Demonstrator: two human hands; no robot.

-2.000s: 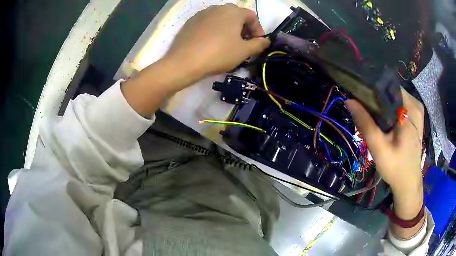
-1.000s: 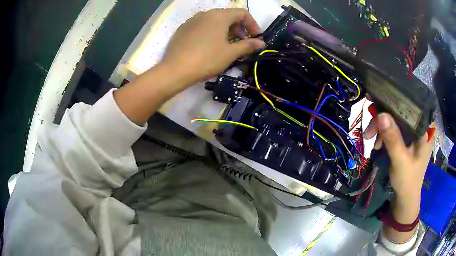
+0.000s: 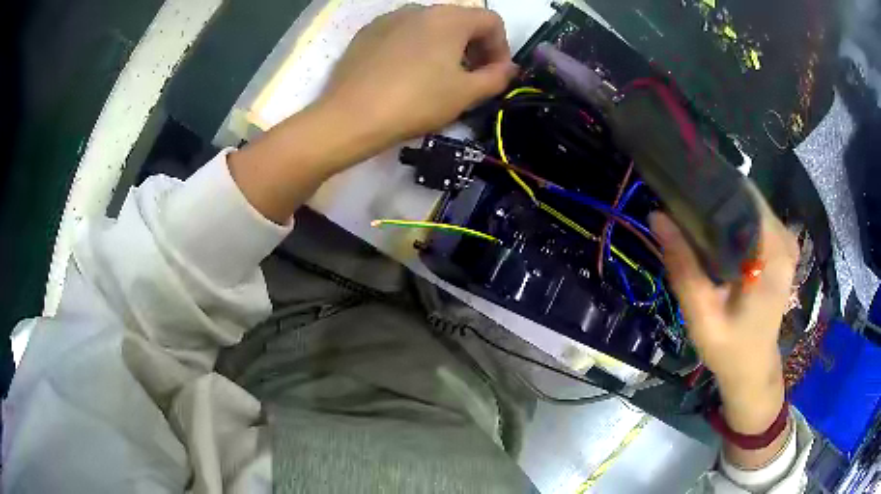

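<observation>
The black socket housing [image 3: 551,280] lies slanted on a pale board, with yellow-green [image 3: 502,145], blue and brown wires across it. A small black switch block [image 3: 442,163] hangs off its left side on wires. A yellow-green wire end [image 3: 415,228] sticks out to the left. My left hand [image 3: 420,72] is over the housing's upper left, thumb and finger pinched on what looks like a thin dark wire, mostly hidden. My right hand [image 3: 729,299] grips the dark soldering gun [image 3: 681,169], its orange trigger by my fingers. The gun's blurred front end points at the housing's upper end near my left fingertips.
The pale board [image 3: 338,193] has yellowish tape edges and rests against my lap. A coiled black cord [image 3: 449,326] crosses my lap. A blue object [image 3: 840,386] is at the right. Yellow scraps [image 3: 739,43] lie on the dark mat at the top right.
The soldering gun and my right hand have moved left from a second ago, bringing the gun's front end nearer my left fingertips. My left hand has shifted slightly upward, still pinched.
</observation>
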